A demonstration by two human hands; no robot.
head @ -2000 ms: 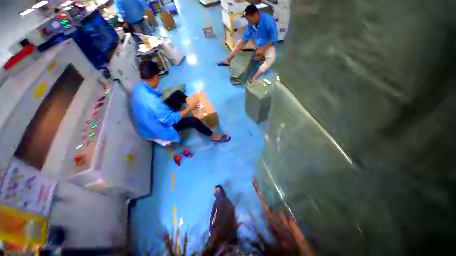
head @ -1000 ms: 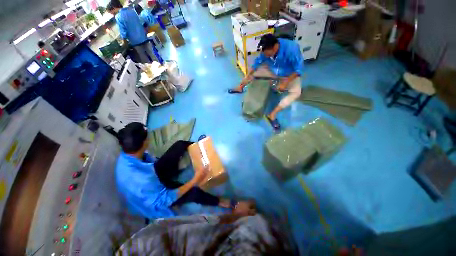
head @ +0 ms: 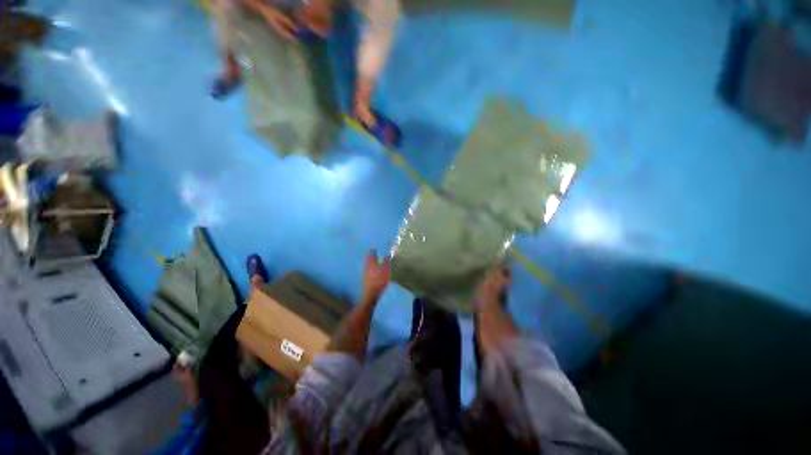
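A green-wrapped carton (head: 453, 244) with shiny tape stands on the blue floor in front of me. A second green-wrapped carton (head: 520, 164) touches its far side. My left hand (head: 376, 274) is beside the near carton's left edge, fingers raised and apart; a firm grip is not visible. My right hand (head: 492, 284) is at the near carton's right side, against or very close to it. Its fingers are blurred, so its hold is unclear.
A brown carton (head: 283, 329) is at lower left beside a seated person's dark-clothed leg and a green sack (head: 196, 293). Another person's hands and feet surround a green-wrapped item (head: 293, 89) at upper left. A grey machine (head: 84, 338) is at left; a dark green surface (head: 711, 364) is lower right.
The view has turned down and moved closer to the two wrapped cartons on the floor. Both my hands have come into view, at either side of the nearer carton.
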